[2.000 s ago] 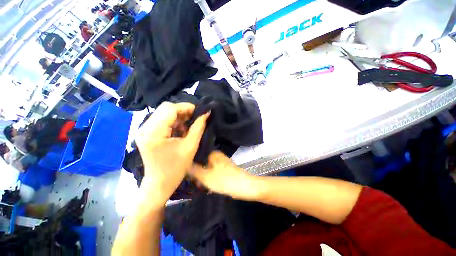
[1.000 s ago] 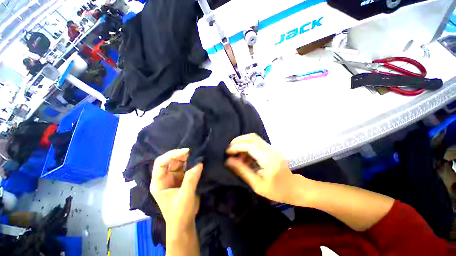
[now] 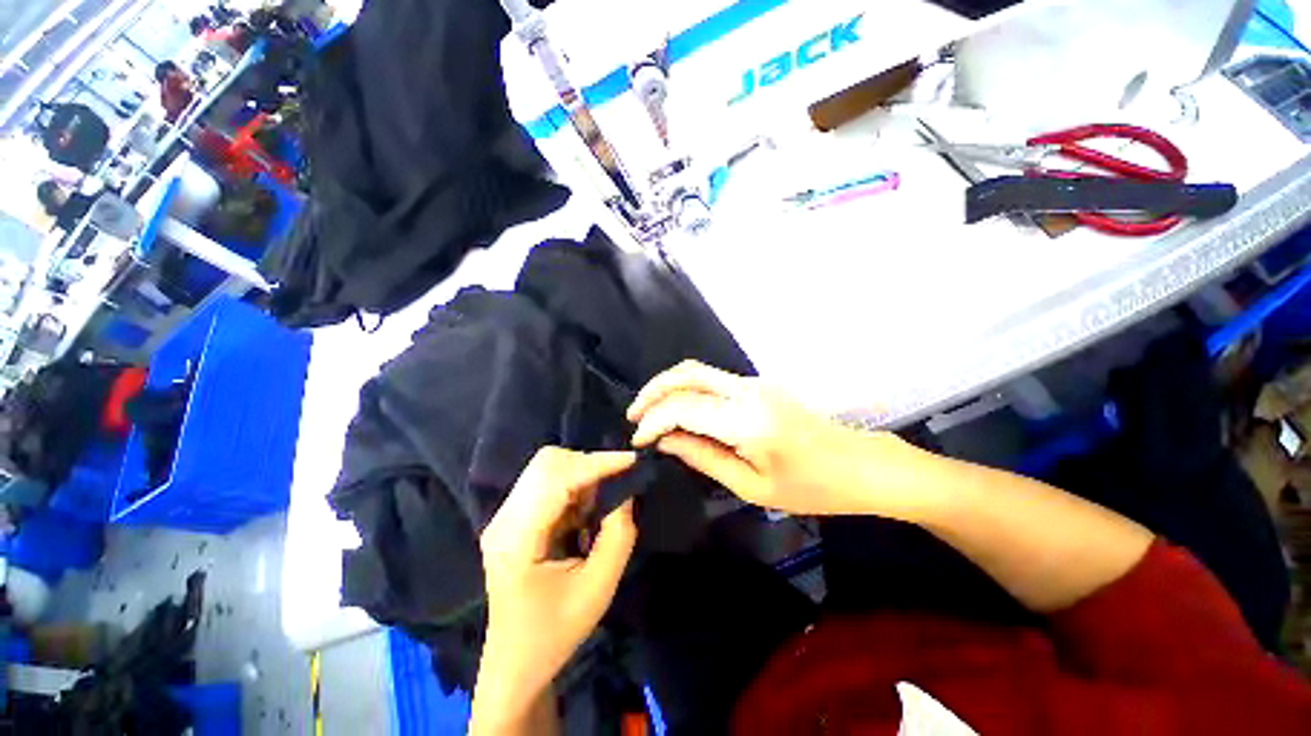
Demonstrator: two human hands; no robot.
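A black garment (image 3: 475,388) lies bunched on the white table's front left part and hangs over its edge. My left hand (image 3: 564,539) pinches a folded edge of it between thumb and fingers. My right hand (image 3: 741,439) pinches the same edge just to the right, fingertips close to the left ones. The garment's far part reaches near the needle area of the white sewing machine (image 3: 664,201). Whether it lies under the presser foot, I cannot tell.
Red-handled scissors (image 3: 1121,151) lie at the right under a marked black strip (image 3: 1100,199). Pink and blue thread snips (image 3: 845,189) lie nearer the machine. A black garment pile (image 3: 410,158) is behind left. A blue bin (image 3: 237,417) stands on the floor at left.
The garment has been spread out towards the left front. My hands were apart a second ago and have come together at its edge. The view has shifted slightly.
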